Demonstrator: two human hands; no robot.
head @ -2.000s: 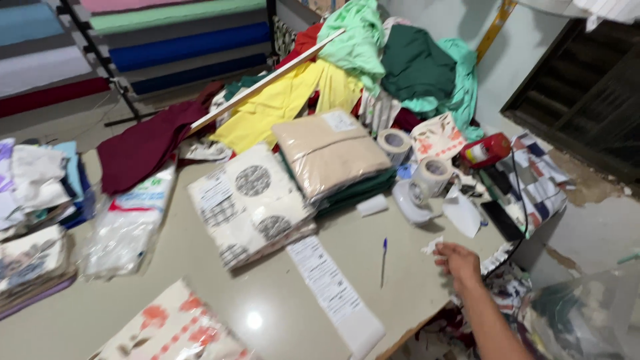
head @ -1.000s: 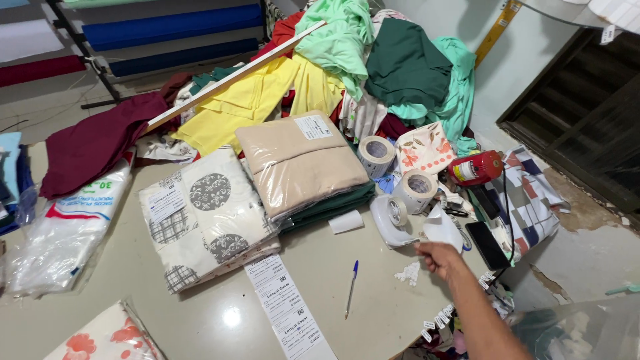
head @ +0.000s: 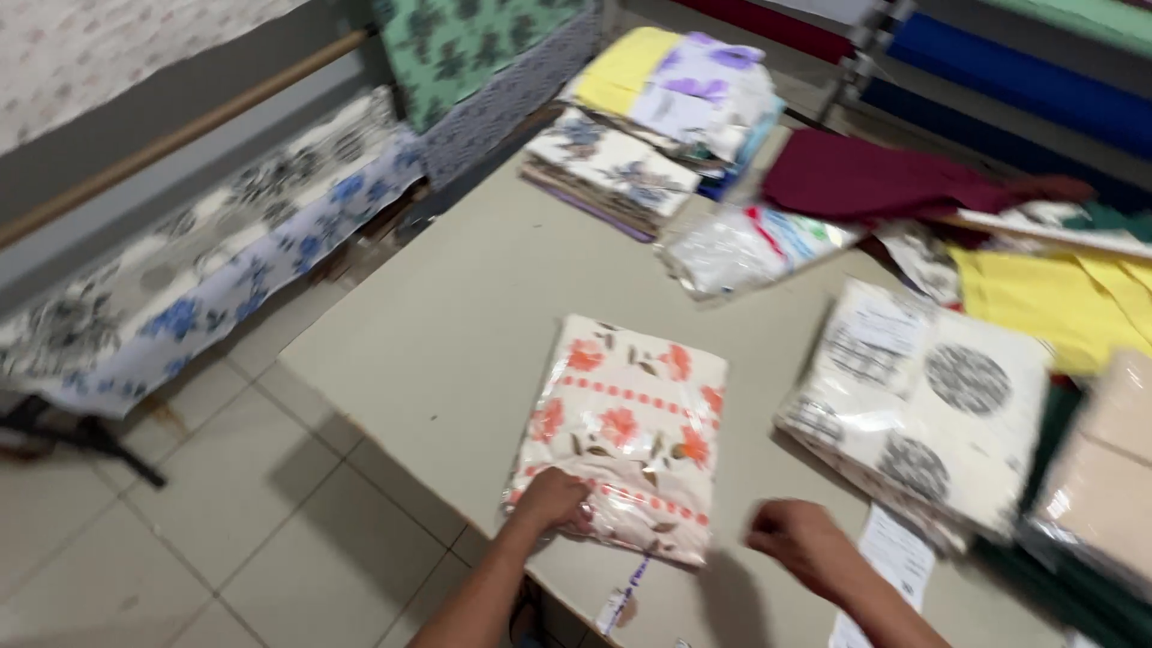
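A folded floral fabric in a clear plastic bag [head: 630,414], white with orange flowers, lies near the table's front edge. My left hand [head: 558,499] rests at its lower left corner with fingers curled onto the plastic; whether it grips is unclear. To the right of this package, my right hand [head: 792,540] is above the table with fingers curled, and whether anything small is in it cannot be told. A strip of printed paper labels [head: 891,562] lies behind the right forearm. A narrow tape with purple marks [head: 630,589] extends from under the package toward the edge.
A bagged fabric with grey circles [head: 927,405] and a beige bagged fabric [head: 1098,450] lie at the right. Farther back are an empty-looking plastic bag [head: 747,247], folded fabric stacks [head: 621,162], maroon cloth [head: 882,175] and yellow cloth [head: 1053,297]. The table's edge [head: 405,468] runs at front left.
The view has swung far to the left. My right hand has moved from beside the label rolls to near the floral package. My left hand is now in view on that package.
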